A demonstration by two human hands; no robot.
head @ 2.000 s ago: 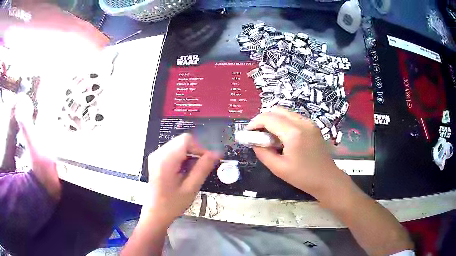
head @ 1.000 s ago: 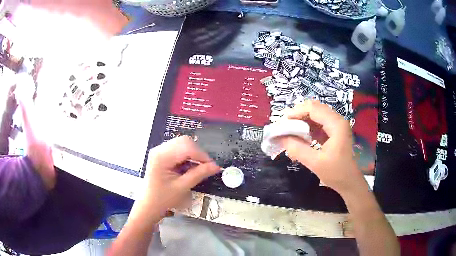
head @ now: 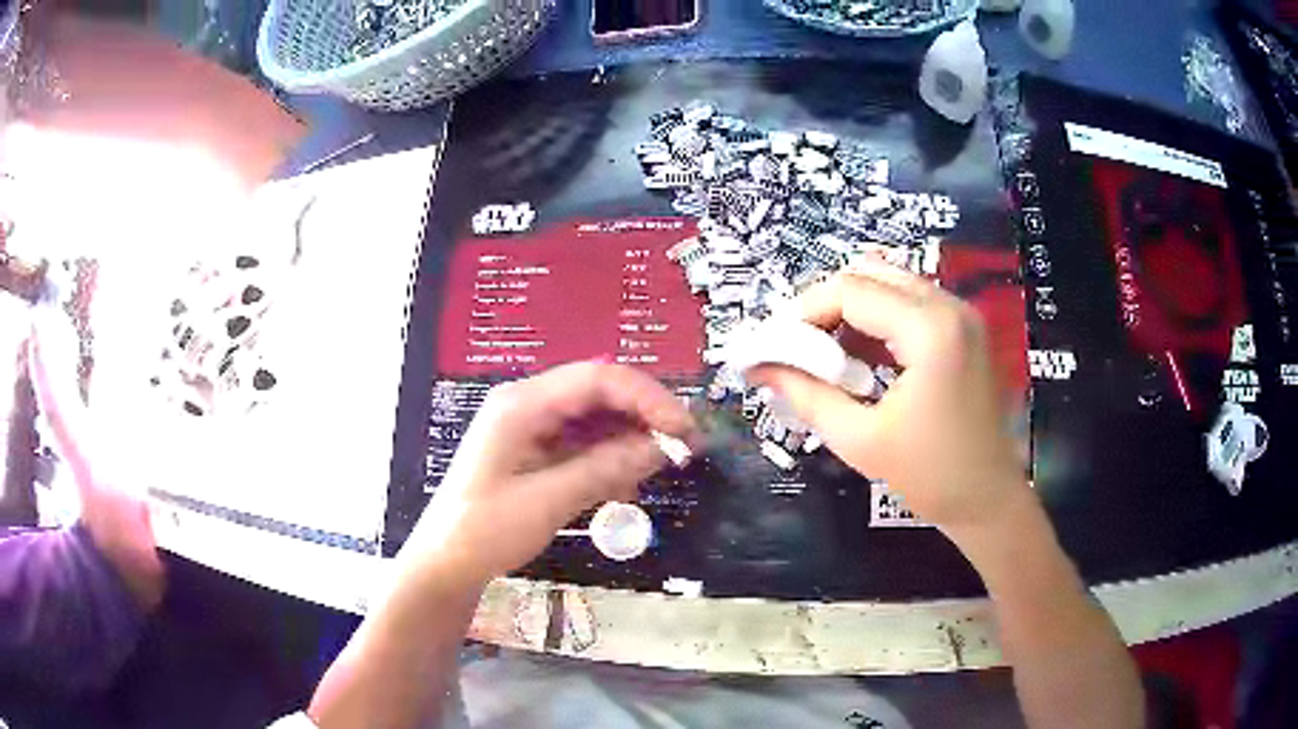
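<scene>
My left hand (head: 548,456) is in the air left of centre, with a small white piece (head: 672,449) at its fingertips; its exact form is blurred. My right hand (head: 904,385) holds a glossy white curved shell (head: 797,352) over the lower part of the pile. The pile of striped inserts (head: 769,214) lies on the black-and-red printed sheet (head: 541,299). A round white glue cap (head: 621,530) sits below my left hand, near the table edge. The applicator stick cannot be made out.
A perforated basket (head: 384,64) and a bowl (head: 883,17) stand at the back, with a smartphone (head: 645,17) between them. White bottles (head: 954,71) stand back right. A white shell (head: 1236,444) lies far right. Another person's arm (head: 86,456) is at left.
My left hand has moved away from beside the glue cap, and a small white piece now shows at its fingertips. My right hand still holds the shell, now turned. The camera view has shifted.
</scene>
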